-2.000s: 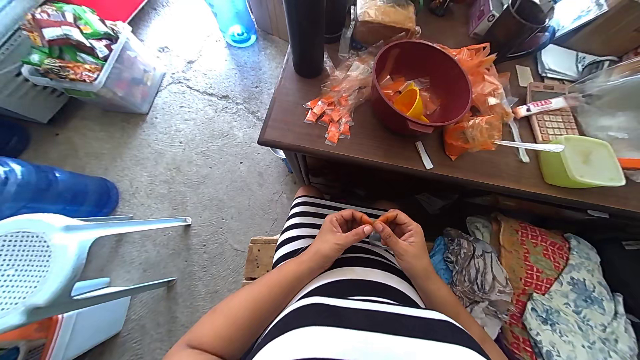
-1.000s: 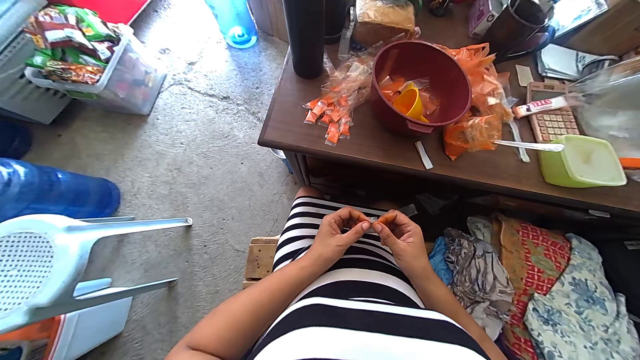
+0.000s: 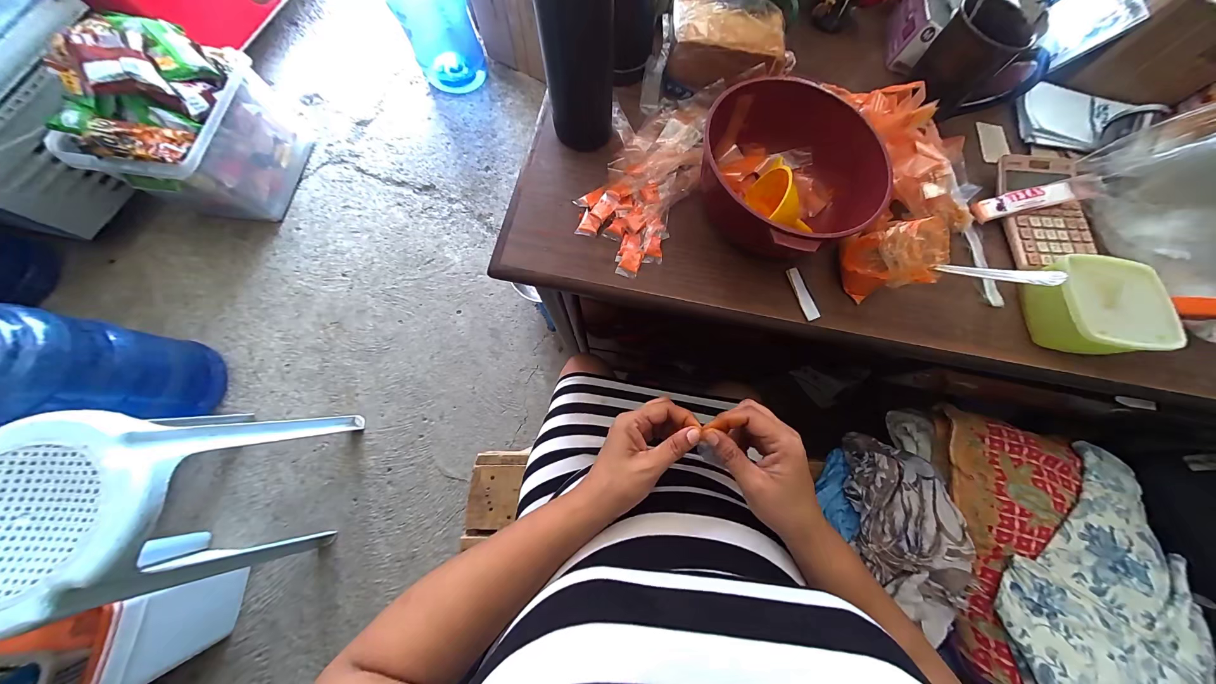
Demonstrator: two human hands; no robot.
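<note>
Above my lap, the fingertips of my left hand (image 3: pixel 649 446) and my right hand (image 3: pixel 757 456) meet and pinch a small plastic packet (image 3: pixel 705 435), orange at its top and mostly hidden by the fingers. On the brown table (image 3: pixel 684 299) in front of me lies a pile of small clear packets with orange contents (image 3: pixel 627 218). Right of it a maroon plastic bowl (image 3: pixel 807 233) holds more orange packets and a yellow cup (image 3: pixel 774 195). An orange plastic bag (image 3: pixel 893 255) sits beside the bowl, with a spoon handle (image 3: pixel 1002 275) sticking out.
A light green container (image 3: pixel 1102 304), a calculator (image 3: pixel 1045 223) and a black cylinder (image 3: pixel 575 76) stand or lie on the table. Folded cloths (image 3: pixel 1016 532) are at lower right. A pale blue plastic chair (image 3: pixel 104 494), a large blue bottle (image 3: pixel 114 366) and a snack bin (image 3: pixel 218 161) are at left.
My two hands stay together above my lap, with only small shifts of the fingers. The things on the table have not moved.
</note>
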